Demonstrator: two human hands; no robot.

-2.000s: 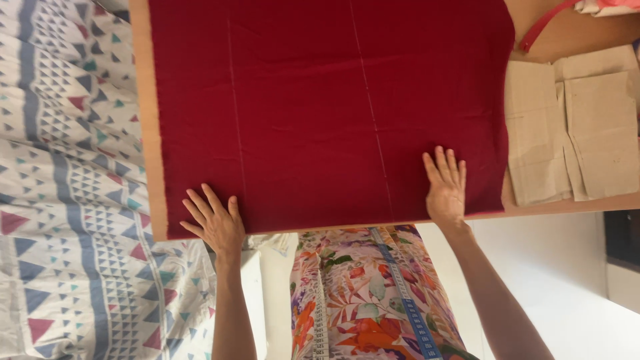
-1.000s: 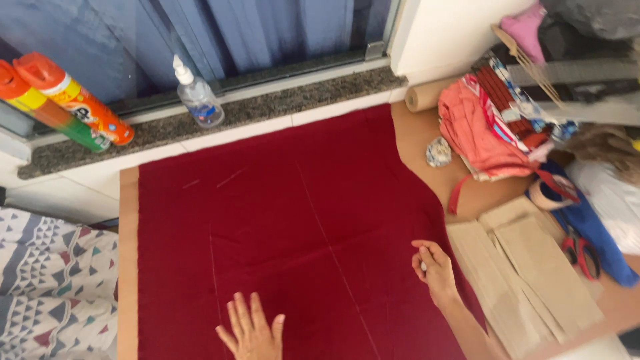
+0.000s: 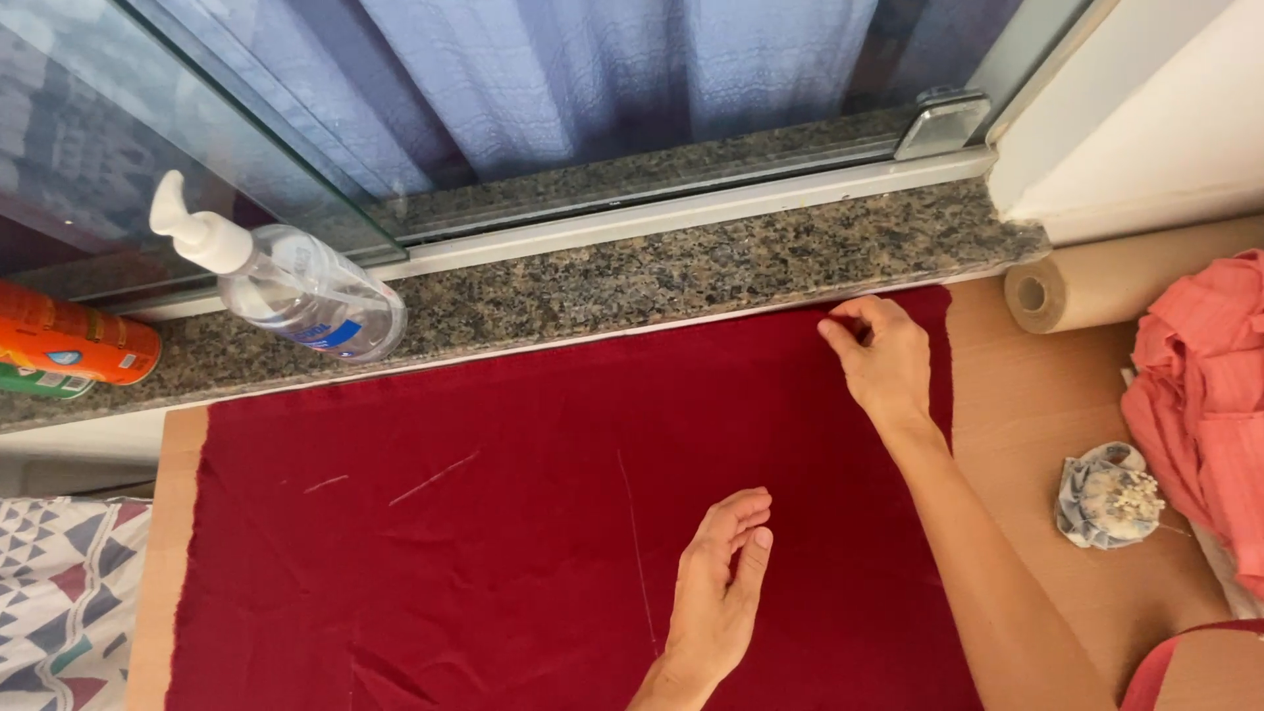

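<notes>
Dark red fabric [image 3: 494, 415] lies spread over the wooden table [image 3: 1027, 415], with several thin chalk lines on it. My left hand [image 3: 719, 583] is over the lower middle of the cloth, beside a long chalk line, fingers loosely curved and thumb apart, holding nothing. My right hand [image 3: 879, 355] is at the fabric's far right corner, near the sill. Its thumb and index finger are bent toward each other; whether something small is between them cannot be made out.
On the granite sill [image 3: 632, 257] stand a clear pump bottle [image 3: 316, 296] and an orange spray can [image 3: 89, 331]. To the right are a brown paper roll [image 3: 1126, 272], coral cloth [image 3: 1205, 395] and a pincushion with pins [image 3: 1108, 496]. A sliding glass window backs the sill.
Both hands have left the fabric's near edge, where they lay flat two seconds ago. My right hand has moved to the far right corner. The view has swung toward the window.
</notes>
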